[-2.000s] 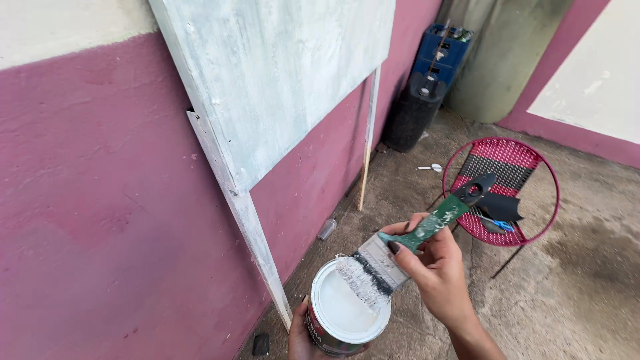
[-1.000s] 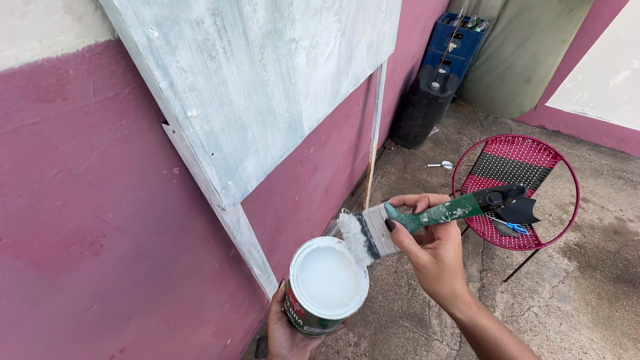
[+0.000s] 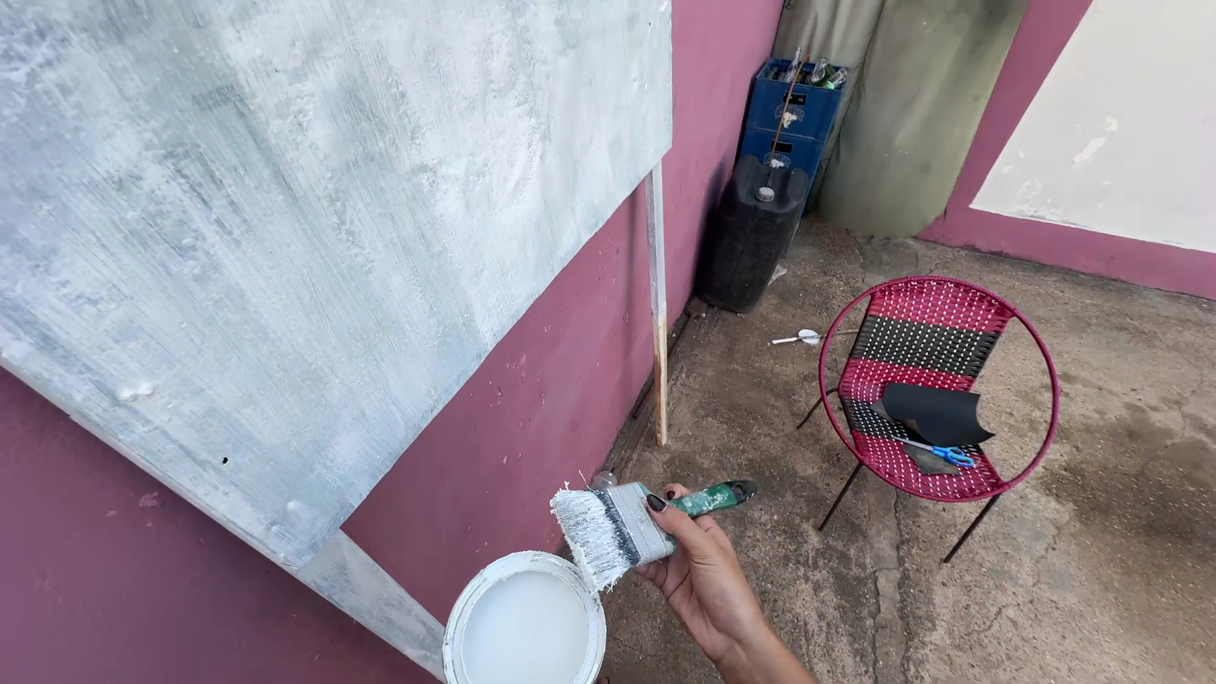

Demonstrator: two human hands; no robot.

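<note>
My right hand grips a wide paintbrush by its green handle, near the metal ferrule. White paint coats the bristles, which point left beside the upper right rim of an open paint can. White paint fills much of the view into the can. My left hand is out of sight, below the frame or behind the can. Up and to the left of the brush stands a large board on wooden legs, streaked with white paint over grey.
A round red and black woven chair stands at right, holding black sheets and blue-handled scissors. A dark plastic jerrycan and blue bottle crates stand by the pink wall. A wooden leg reaches the concrete floor.
The brush was over the can's opening two seconds ago; its bristles have moved off to the rim's side. My left hand, seen holding the can earlier, has dropped out of view. The view has shifted.
</note>
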